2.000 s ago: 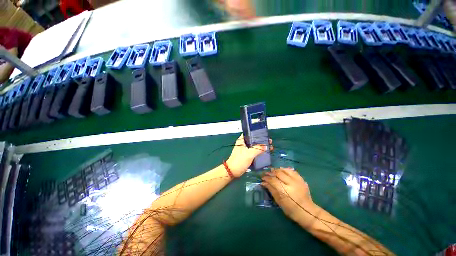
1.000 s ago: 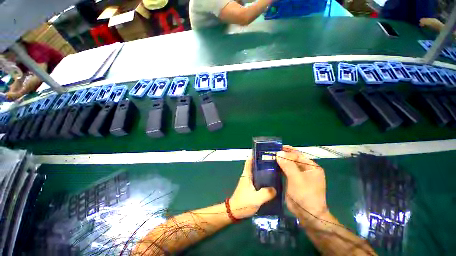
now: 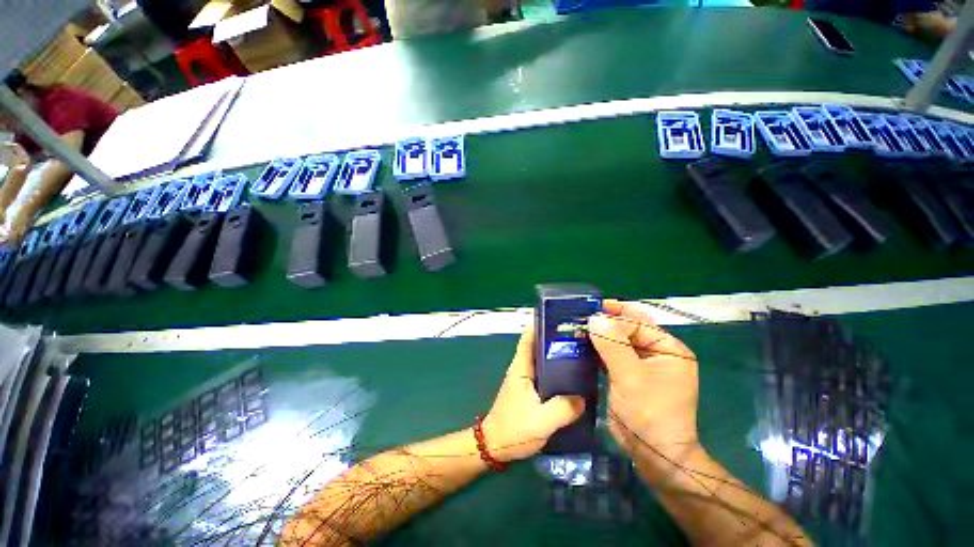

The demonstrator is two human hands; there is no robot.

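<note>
My left hand (image 3: 525,411) is closed around the lower part of a dark housing (image 3: 569,374) and holds it upright over the near green surface. The housing's window end faces up. My right hand (image 3: 649,374) is at the housing's upper right side, thumb and fingertips touching it at the window. Whether a small piece is between the fingertips cannot be told. A clear working sheet with dark rectangles (image 3: 593,488) lies below the housing, partly hidden by it and my hands.
Glossy sheets with dark grid pieces lie left (image 3: 214,427) and right (image 3: 822,427). Beyond a pale strip (image 3: 267,330) stand rows of dark housings (image 3: 430,229) with blue frames (image 3: 679,136) behind. A phone (image 3: 830,36) lies far right. A person in red (image 3: 77,115) is at far left.
Since two seconds ago, my right hand has moved from the working sheet up to the housing's window. Over the last second both hands stay almost in place; the camera view has shifted slightly.
</note>
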